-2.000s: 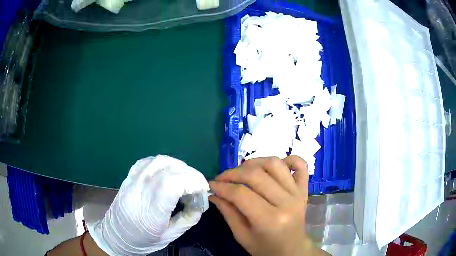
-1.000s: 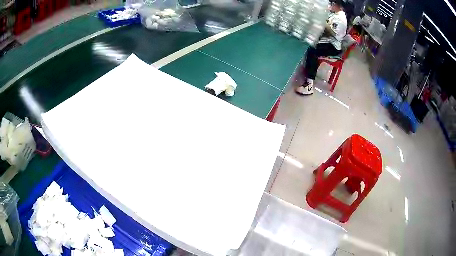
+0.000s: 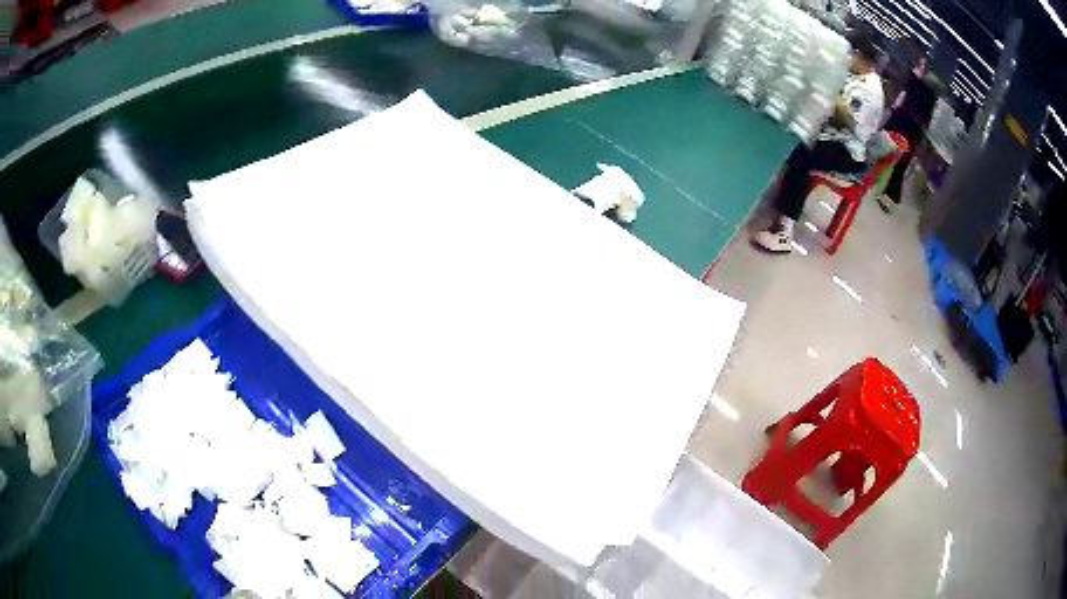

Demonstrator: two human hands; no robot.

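Observation:
Neither of my hands is in the picture. Nearest in front is a blue plastic tray [image 3: 404, 515] at the lower left, holding a loose heap of small white pieces [image 3: 199, 433]. A large white sheet or tray stack [image 3: 468, 316] lies beside it across the middle and hides part of the bench behind. At the left edge a clear plastic bag [image 3: 70, 386] holds cream parts. A smaller clear bag of cream parts [image 3: 111, 240] lies above it, next to a dark and red object [image 3: 178, 248].
A crumpled white thing [image 3: 613, 193] lies on the green bench [image 3: 667, 140]. Clear stacked trays [image 3: 775, 64] stand at its far end. A person [image 3: 860, 117] sits on a red seat, another stands behind. A red stool [image 3: 872, 410] is on the floor at right.
The view has swung from my hands at work up and right to the workshop, so both hands left the picture. Since one second ago, the bench things and stool sit further right and the tray shows more.

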